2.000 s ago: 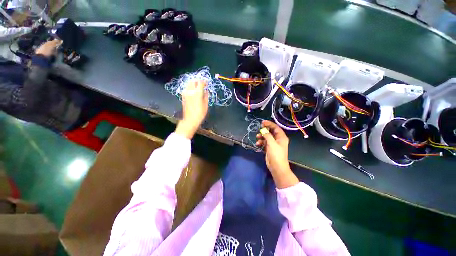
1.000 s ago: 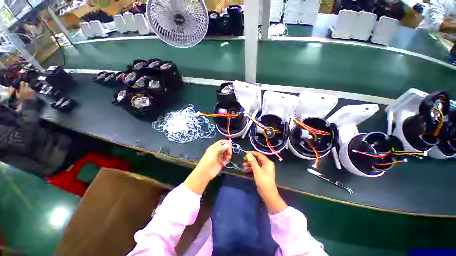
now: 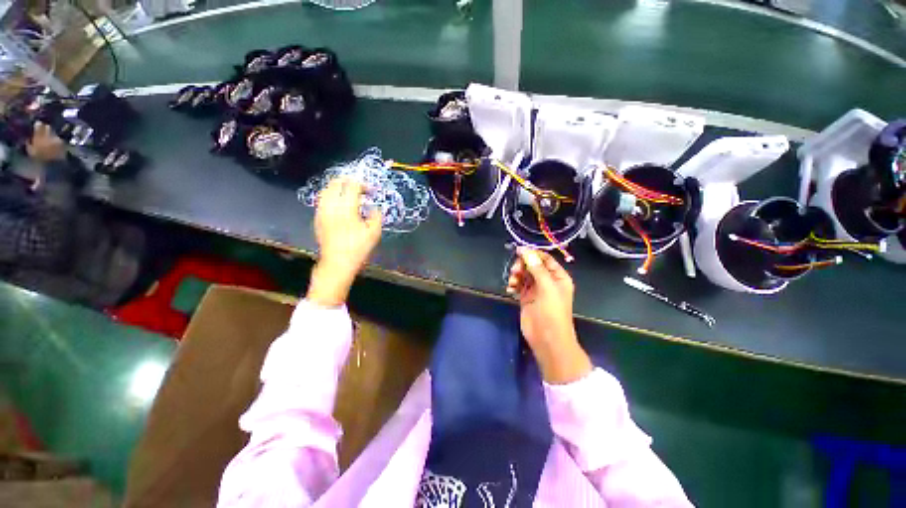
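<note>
My left hand (image 3: pixel 344 226) is over the near side of the tangled heap of white loops (image 3: pixel 400 201), fingers down; whether it grips any loop is hidden. My right hand (image 3: pixel 541 288) is raised at the bench edge, thumb and fingers pinched around thin white loops (image 3: pixel 510 266). Several white camera housings with black interiors stand beyond and right of my right hand, the nearest camera housing (image 3: pixel 544 203) just behind it. Red, yellow and orange wire harnesses (image 3: pixel 646 186) cross their mouths.
Black camera head modules (image 3: pixel 266 142) cluster at the back left. A thin dark tool (image 3: pixel 670 301) lies near the bench edge at right. A cardboard carton (image 3: pixel 214 397) is below the bench at left. Another person's hand (image 3: pixel 45 142) shows at far left.
My left hand has moved from beside my right hand back to the heap of white loops. The view has tilted down since one second ago. The housings stay in place.
</note>
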